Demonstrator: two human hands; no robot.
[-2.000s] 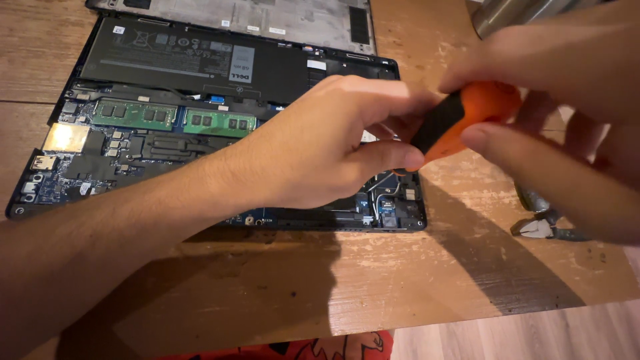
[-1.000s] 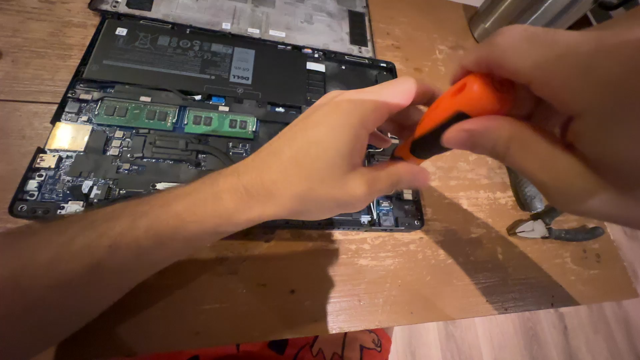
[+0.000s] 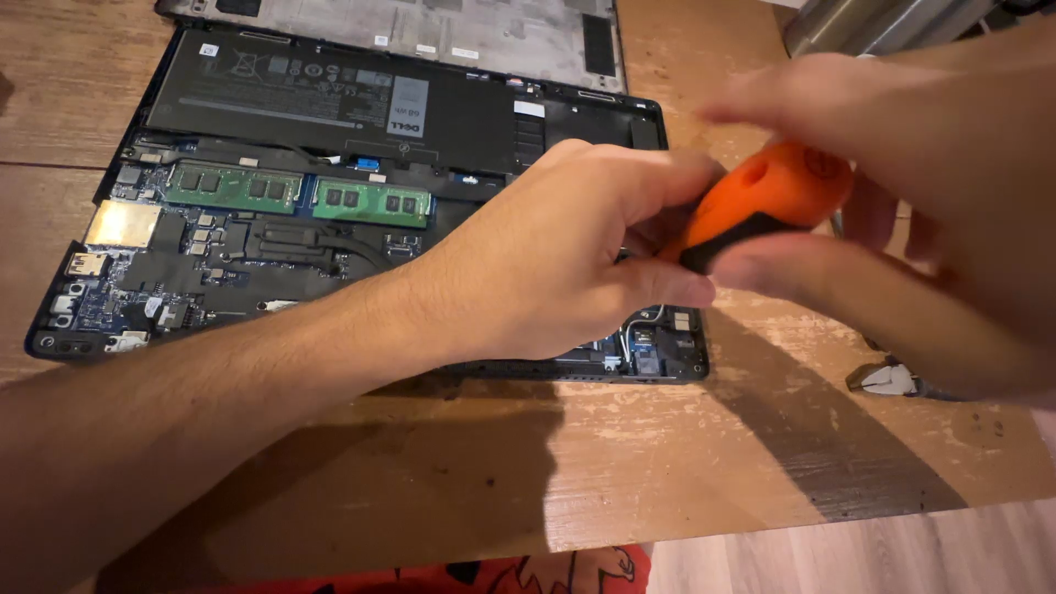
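A Dell laptop base lies opened on the wooden table, its battery, two green memory modules and mainboard exposed. Over its right part reaches my left hand, thumb and fingers closed around the lower end of an orange and black screwdriver. The screwdriver is tilted, with its handle up to the right; its tip is hidden behind my left hand. My right hand is at the handle, thumb against its black part and the index finger raised off it. The other right fingers are partly hidden and blurred.
Behind the base lies the removed bottom cover. A pair of pliers rests on the wooden table at the right, partly under my right hand. A metal cylinder stands at the top right. Red patterned cloth shows below the table edge.
My right index finger has lifted off the orange handle, and the handle's black part has turned to face lower. My left hand stays around the screwdriver's lower end.
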